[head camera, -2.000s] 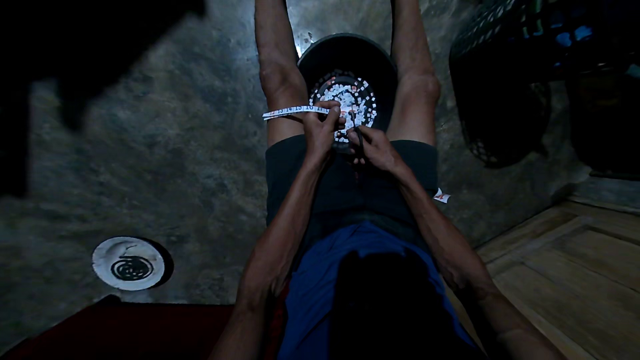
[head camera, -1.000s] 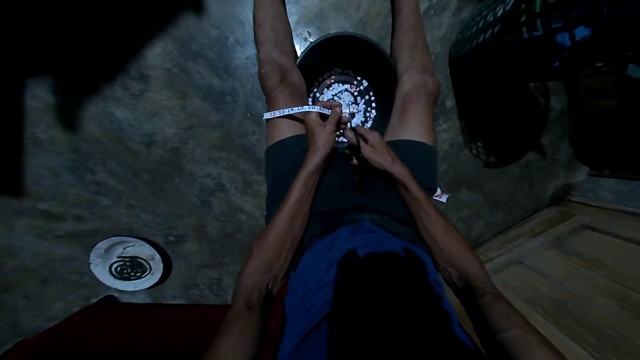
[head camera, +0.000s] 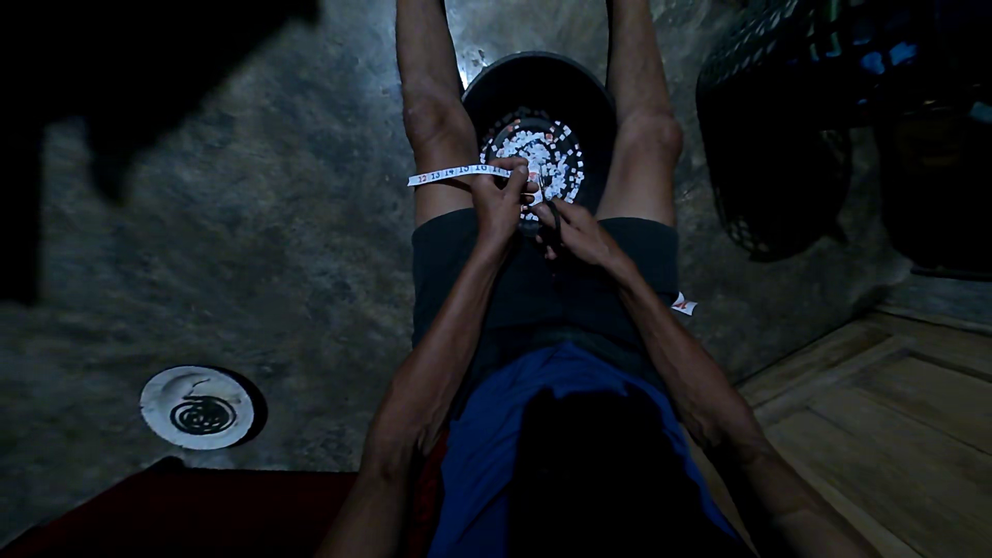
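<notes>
My left hand (head camera: 502, 190) holds a white strip printed with numbers (head camera: 449, 173), like a piece of measuring tape, whose free end stretches left over my thigh. Dark-handled scissors (head camera: 555, 218) are in my right hand (head camera: 580, 235), close beside the fingers of the left; whether the blades are apart is too small to tell. Below both hands, between my knees, is a black round tub (head camera: 542, 68). Many small white cut pieces (head camera: 570, 159), a few with red marks, lie spread on a dark round surface inside it.
On the concrete floor at the left sits a white plate (head camera: 159, 399) with a dark coil on it. A dark plastic basket (head camera: 744, 58) stands at the upper right, wooden panelling (head camera: 891, 411) at the lower right. A small white scrap (head camera: 683, 304) lies by my right thigh.
The hands stay over the tub with only small finger movements. The numbered strip has shifted slightly in my left hand.
</notes>
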